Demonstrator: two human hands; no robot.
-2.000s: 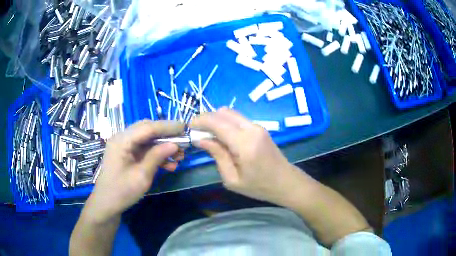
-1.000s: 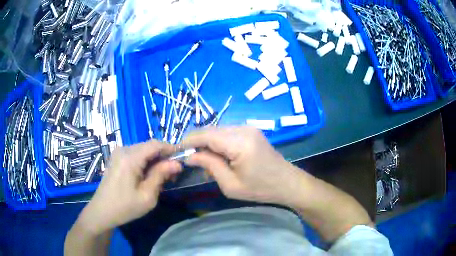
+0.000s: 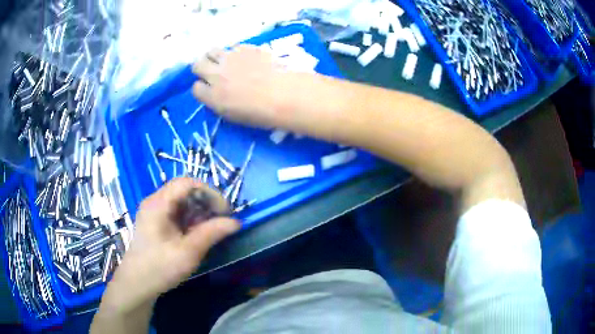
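The middle blue tray (image 3: 261, 160) holds thin silver piston rods (image 3: 196, 160) with dark collars at left and white plastic sleeves (image 3: 295, 173) at right. My left hand (image 3: 166, 228) is at the tray's front left corner, its fingers curled around dark, blurred metal tubes (image 3: 198, 207); their number cannot be told. My right hand (image 3: 241, 85) is over the back of the middle tray, palm down, fingers pointing left. Its fingertips are near a rod, but whether it holds anything is hidden. My right forearm covers part of the white sleeves.
Metal tubes (image 3: 78, 244) are heaped in the left blue tray and up to the clear plastic bag (image 3: 23, 39). A narrow far-left tray (image 3: 55, 319) holds rod-like parts. Loose white sleeves (image 3: 410, 66) lie on the dark green table. Right blue trays (image 3: 479, 107) hold rod-like parts. A bright bag (image 3: 169, 39) is behind.
My hands have parted. My right hand has moved up and forward over the tray's back; my left hand stays near the front left. The silver piece held between them no longer shows. The view has shifted.
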